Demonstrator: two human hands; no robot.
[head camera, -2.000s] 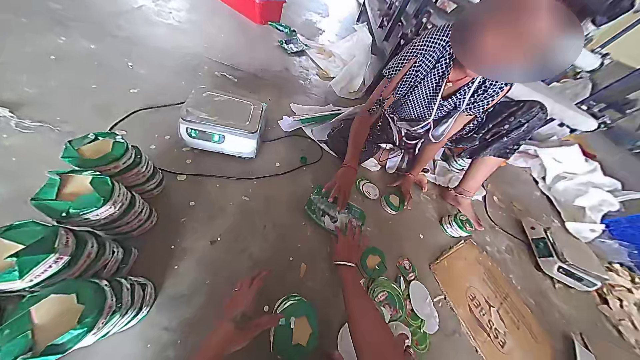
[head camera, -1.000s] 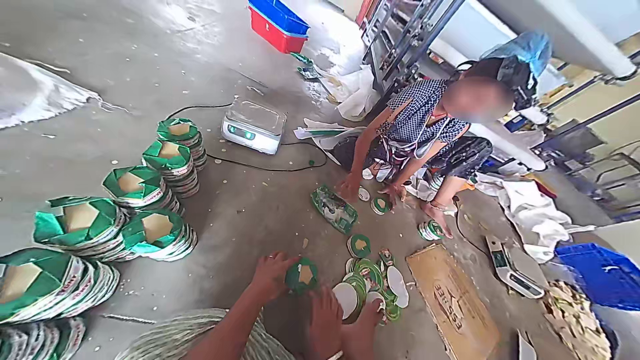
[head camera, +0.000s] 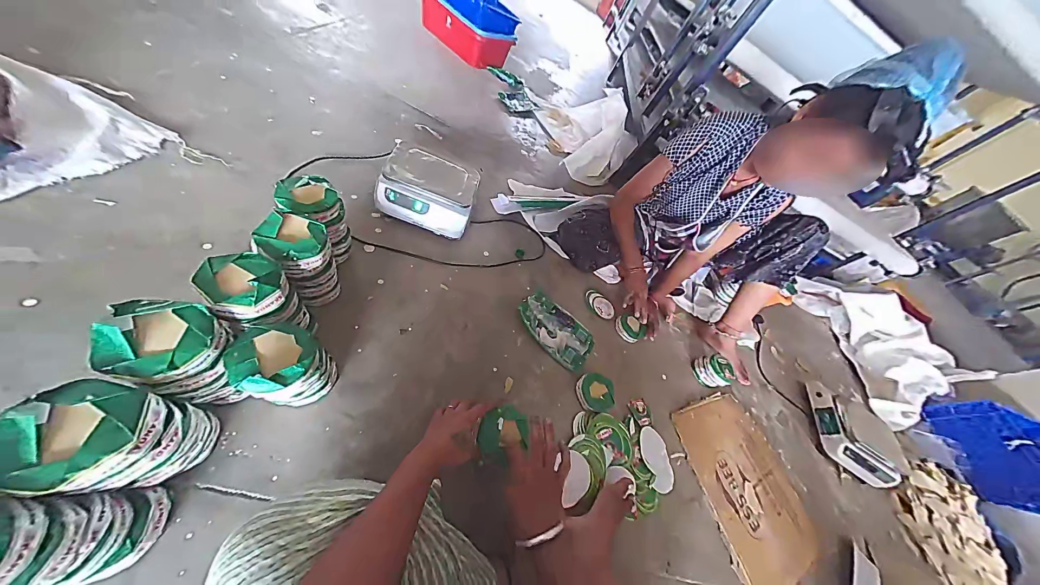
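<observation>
A round green-wrapped packet (head camera: 502, 431) with a tan centre lies on the floor between my two hands. My left hand (head camera: 457, 431) touches its left edge, fingers spread. My right hand (head camera: 536, 463) lies over its right side, a pale bangle on the wrist. Just right of my right hand, beside my bare foot, is a loose heap of green and white discs (head camera: 605, 443). A similar green packet (head camera: 595, 392) lies above the heap. Farther up, an oblong green plastic wrapper (head camera: 556, 329) holds something pale inside.
Stacks of green-wrapped discs (head camera: 280, 357) stand at left, near a digital scale (head camera: 426, 191) with a black cable. A co-worker (head camera: 707, 203) sits opposite, hands on another packet (head camera: 631, 327). A flattened cardboard piece (head camera: 743, 487), second scale (head camera: 849, 439) and blue sheet (head camera: 987, 447) lie at right.
My right hand, earlier out by the green wrapper, is back at the packet beside my left hand. The co-worker's hands have left the wrapper and are together at a small packet.
</observation>
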